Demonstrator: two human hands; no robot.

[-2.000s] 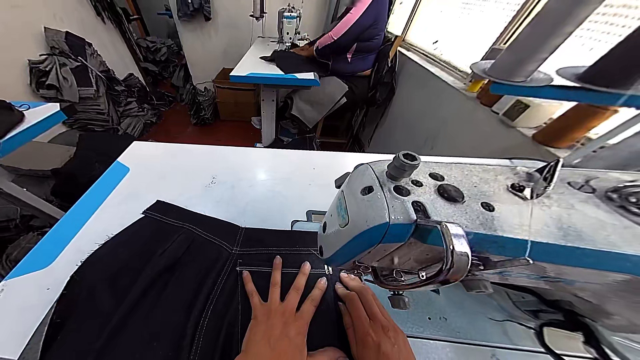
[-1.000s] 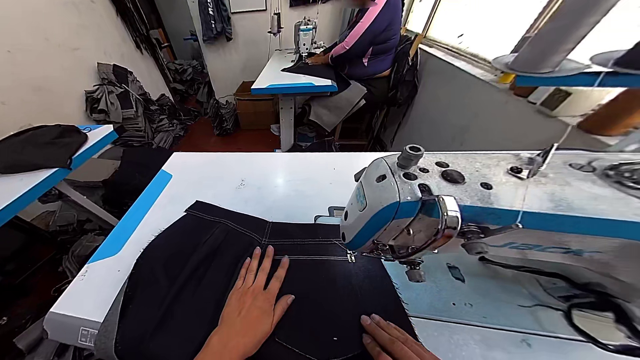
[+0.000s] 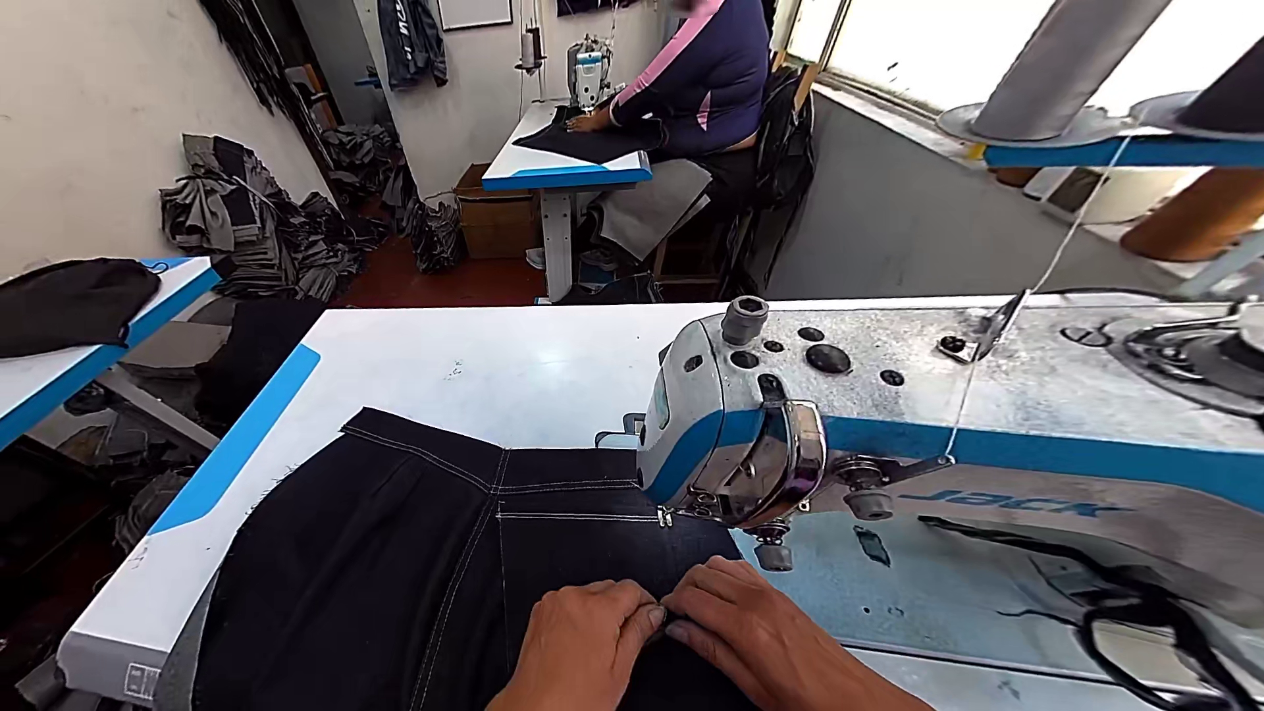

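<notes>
A dark denim garment piece [image 3: 375, 553] with pale double topstitching lies across the white sewing table [image 3: 444, 365]. Its right part runs under the head of a Jack industrial sewing machine [image 3: 731, 415]; the needle is hidden behind the head. Below the machine head, my left hand [image 3: 592, 632] pinches the denim between thumb and fingers. My right hand [image 3: 741, 622] pinches it just to the right, the fingertips of both hands almost meeting. The small fold between them is mostly covered by the fingers.
Thread cones [image 3: 1066, 69] stand on a rack at upper right. Black cord [image 3: 1136, 602] lies on the table right of the machine. Another table [image 3: 178, 296] with dark cloth is at left. A co-worker [image 3: 711, 79] sits at a second machine behind, near fabric piles [image 3: 257, 217] and a cardboard box [image 3: 494, 222].
My hands, flat and apart on the denim one second ago, have come together and now pinch it. My left hand has moved right. The view has shifted since two seconds ago.
</notes>
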